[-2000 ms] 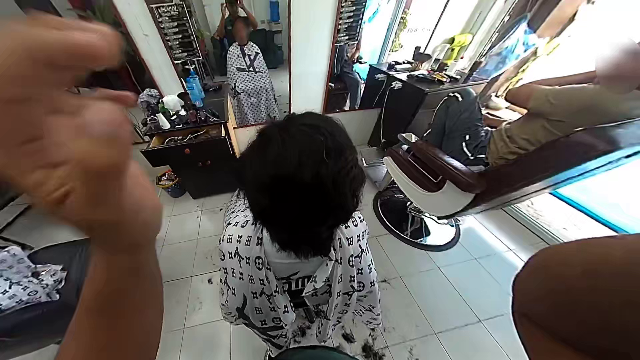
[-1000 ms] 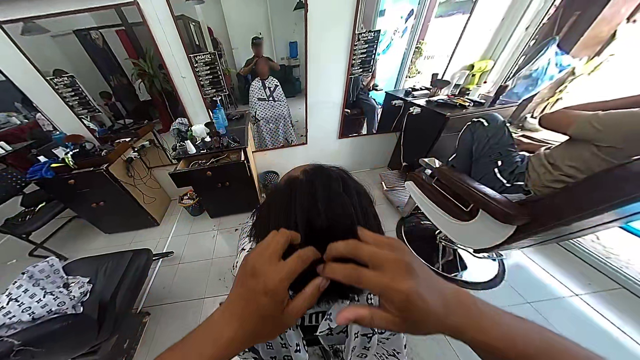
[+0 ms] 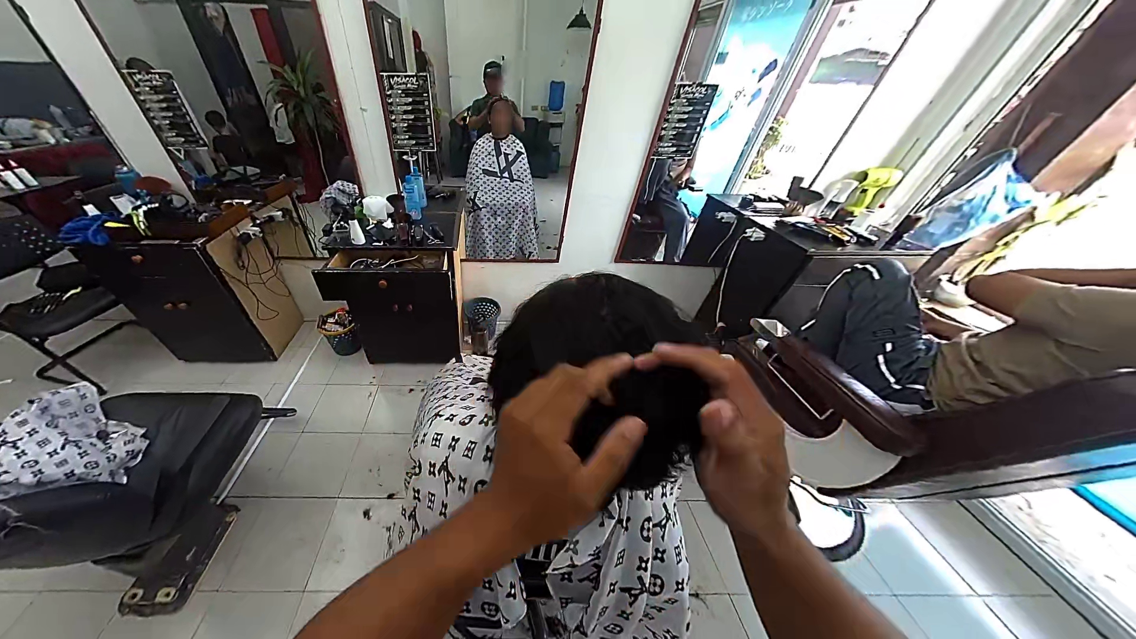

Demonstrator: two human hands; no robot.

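A seated person's head with black hair (image 3: 603,311) is in front of me, seen from behind and above. A white cape with a dark monogram pattern (image 3: 453,426) covers the shoulders. My left hand (image 3: 555,435) lies at the left of the back of the head, thumb and fingers apart. On the right side of the hair is my right hand (image 3: 737,426), its fingers curved. The fingertips of both hands nearly meet over the hair, and neither hand shows a tool. Whether strands lie between the fingers cannot be told.
A wall mirror (image 3: 568,98) reflects the caped person. A black cabinet with an open drawer (image 3: 399,293) stands ahead left. A black padded chair (image 3: 177,435) holds another patterned cape at left. Another person (image 3: 1047,346) sits in a brown barber chair (image 3: 861,417) at right. Hair clippings dot the tiles.
Two seconds ago my left hand was raised at the left, off the head; one second ago both hands were on the hair. They remain there, with the fingers placed differently. The view has shifted.
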